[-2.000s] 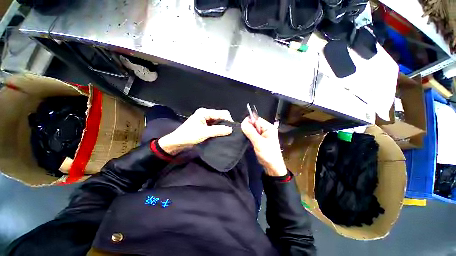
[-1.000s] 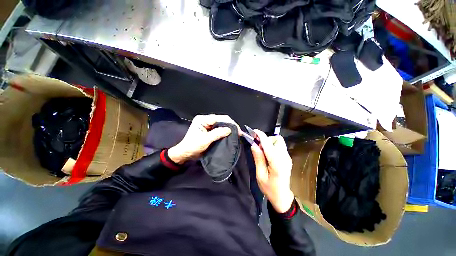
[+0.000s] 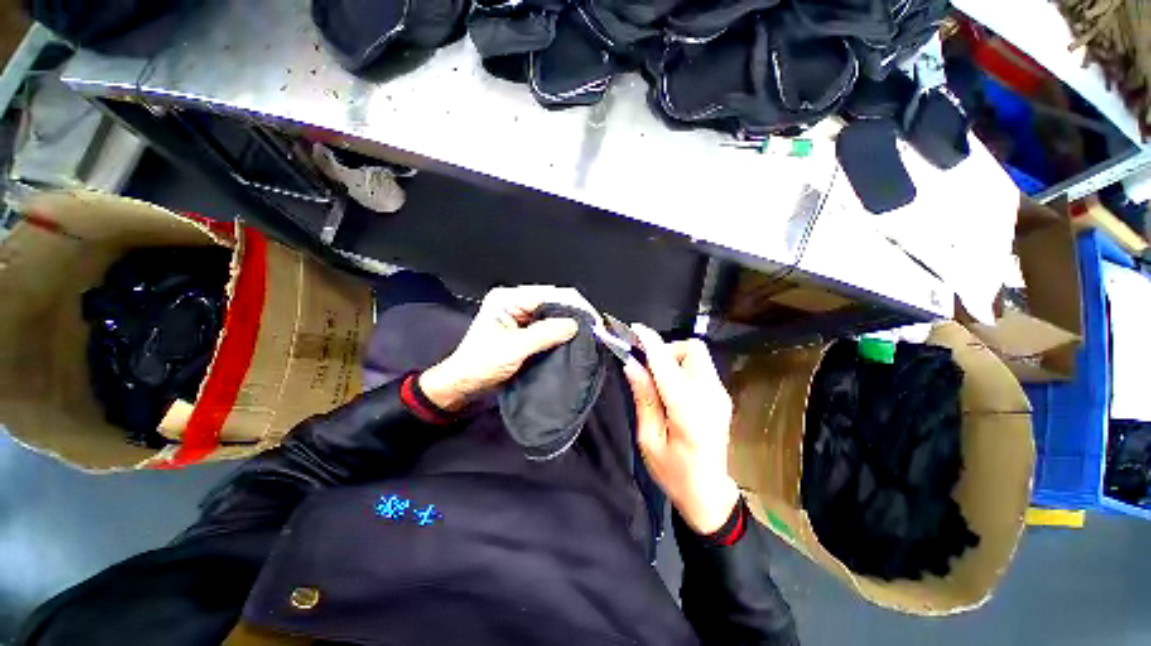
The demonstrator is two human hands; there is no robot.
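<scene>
A black sewn piece (image 3: 550, 399), rounded with a pale line along its lower edge, hangs above the lap. My left hand (image 3: 497, 343) holds its upper part between thumb and fingers. My right hand (image 3: 679, 419) holds slim metal thread snips (image 3: 615, 337), with the blades at the piece's upper right edge. Whether the blades touch a thread is too small to tell. A pile of black sewn pieces (image 3: 707, 78) with pale curved outlines lies on the bench.
The metal-topped bench (image 3: 505, 149) runs across ahead. A red-striped carton (image 3: 293, 331) stands at left, another carton (image 3: 1003, 429) at right, both with black contents. Flat black pieces (image 3: 875, 167) lie on white paper (image 3: 966, 227). A blue crate (image 3: 1067, 423) is beyond. A shoe (image 3: 369, 181) shows under the bench.
The snips have moved from apart from the piece to its upper edge. The piece has been turned and shows a pale edge. More of the pile shows on the bench.
</scene>
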